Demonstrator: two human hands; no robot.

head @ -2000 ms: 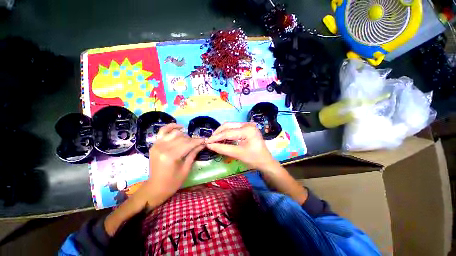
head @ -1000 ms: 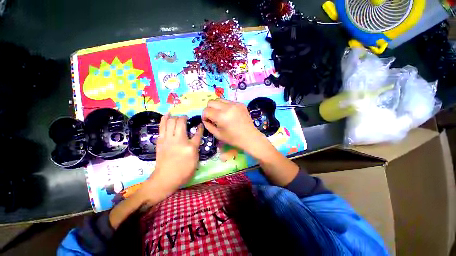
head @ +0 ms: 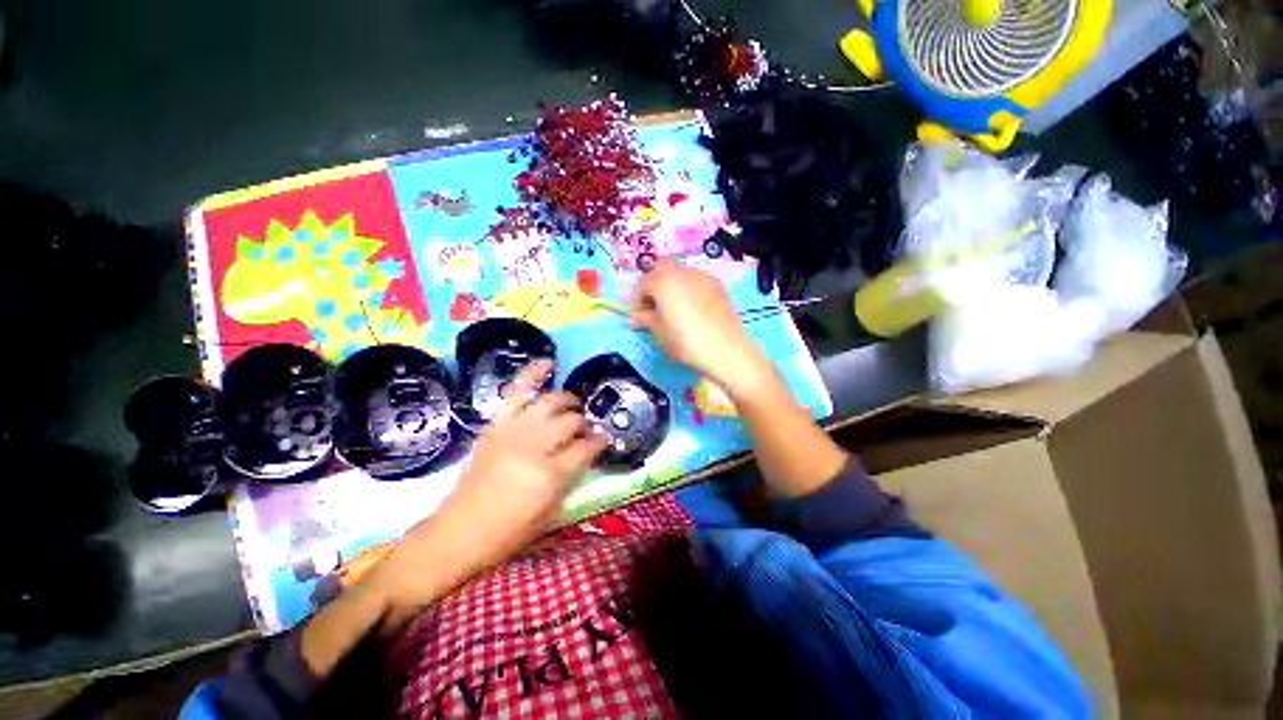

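Note:
Several glossy black two-lobed housings stand in a row on the printed mat (head: pixel 317 528), with the leftmost (head: pixel 172 443) partly past its edge. My left hand (head: pixel 524 457) has its fingertips at the left rim of the rightmost housing (head: pixel 626 415), and one finger reaches near the neighbouring housing (head: pixel 493 363). My right hand (head: pixel 690 321) is above the mat, below the heap of small red and silvery parts (head: pixel 584 166). Its fingers are curled together. A thin strand shows near them, but I cannot tell whether they hold it.
A dark heap of small black parts (head: pixel 795 176) lies right of the red heap. Beyond are a pale yellow bottle (head: pixel 894 298), clear plastic bags with white contents (head: pixel 1006 331) and a blue and yellow fan (head: pixel 985 49). An open carton (head: pixel 1126 478) stands at the right.
My right hand has left the housing it was working over and moved right. The rightmost housing now stands further left, nearer the row, with my left hand at it. The view has shifted slightly.

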